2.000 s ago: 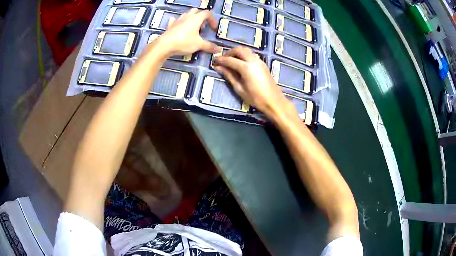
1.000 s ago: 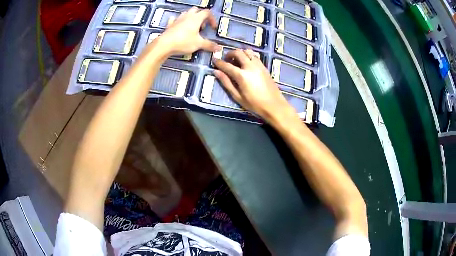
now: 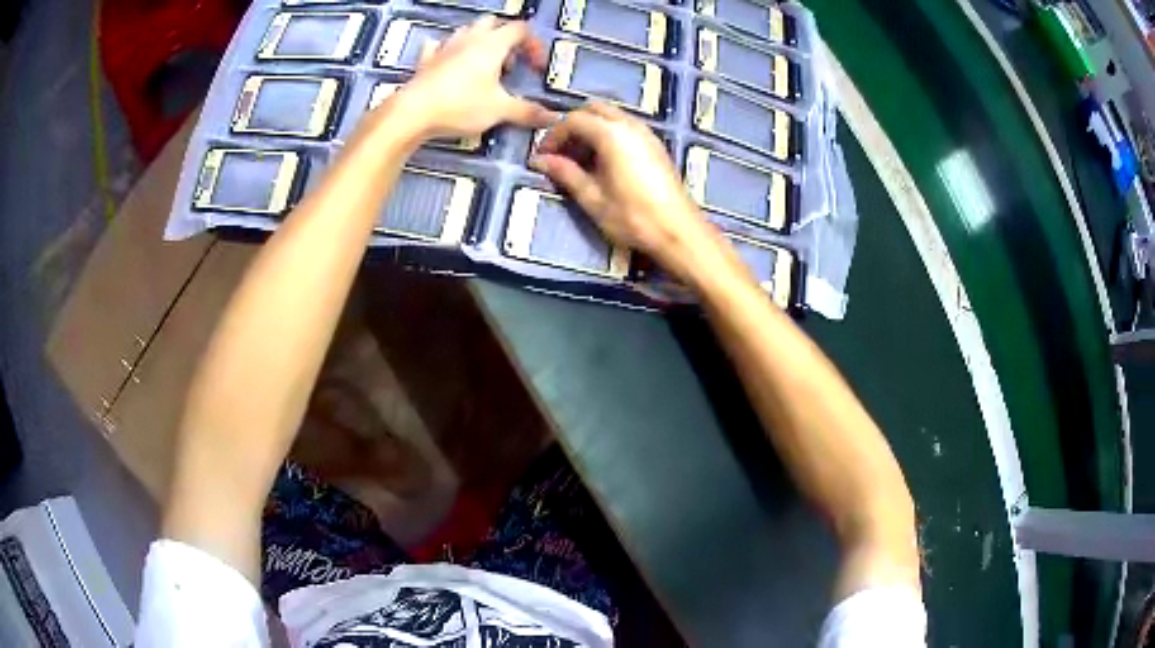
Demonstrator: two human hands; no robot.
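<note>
A grey translucent blister tray (image 3: 823,260) lies on the bench with rows of pockets. The pockets hold palm-sized phone screen assemblies (image 3: 566,233) with dark edges, grey faces and pale gold end strips. My left hand (image 3: 475,86) is over the tray's middle, thumb and forefinger spread in a curve, the thumb tip at the left end of one unit. My right hand (image 3: 605,158) is bent over that same unit, its thumb and fingertips together at the end. The unit is mostly hidden under my right hand. Whether a small part is between the fingertips cannot be seen.
The dark green bench (image 3: 608,418) runs beneath and right of the tray. A green conveyor belt (image 3: 969,190) curves along the right. A brown cardboard box (image 3: 120,336) stands below left. A red plastic object (image 3: 152,63) is at upper left. A white box (image 3: 57,582) is at lower left.
My right hand has changed its finger pose; the fingertips have drawn together at the unit's left end. My left hand has stayed almost still. The tray has hardly moved.
</note>
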